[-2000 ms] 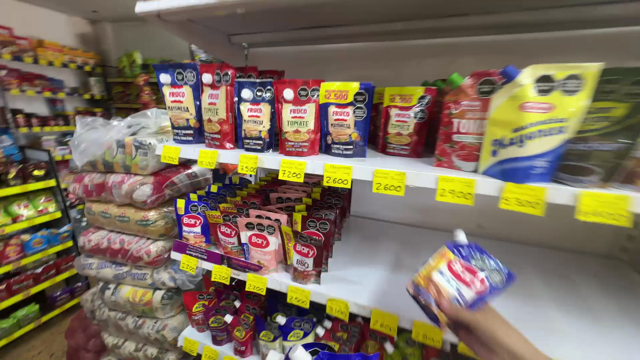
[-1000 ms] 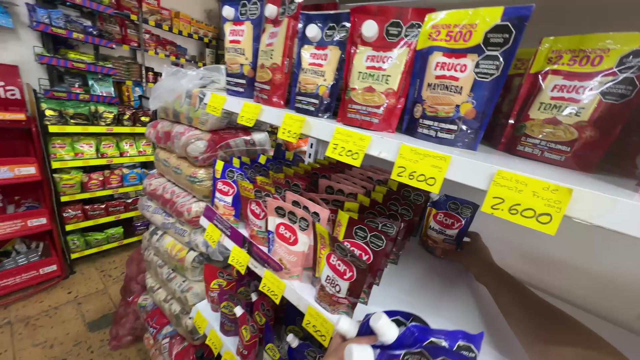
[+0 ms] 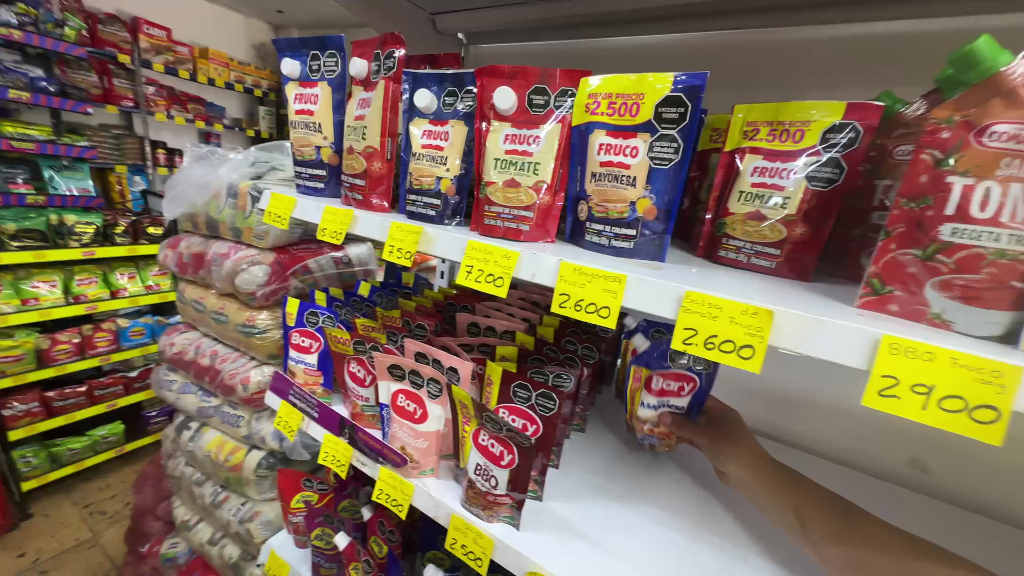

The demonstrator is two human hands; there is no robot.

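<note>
My right hand (image 3: 712,436) grips a blue Bary mayonnaise pouch (image 3: 666,392) by its lower right side, over the middle shelf and partly behind a yellow price tag (image 3: 722,331). Another blue pouch shows close behind it. Left of the hand stand rows of Bary pouches: a dark BBQ pouch (image 3: 494,468) in front, a pink pouch (image 3: 410,416) and a blue mayonnaise pouch (image 3: 307,348) farther left. My left hand is out of view.
The upper shelf (image 3: 824,308) holds Fruco pouches (image 3: 524,152) and runs just above my right hand. Wrapped packs (image 3: 216,384) are stacked at left, beside a rack of snack bags (image 3: 88,348). More pouches (image 3: 324,512) hang or stand below the middle shelf.
Two seconds ago my right hand held a blue pouch in front of the shelf; now it is deep over the middle shelf. The other hand and blue pouches at the bottom edge are gone from view.
</note>
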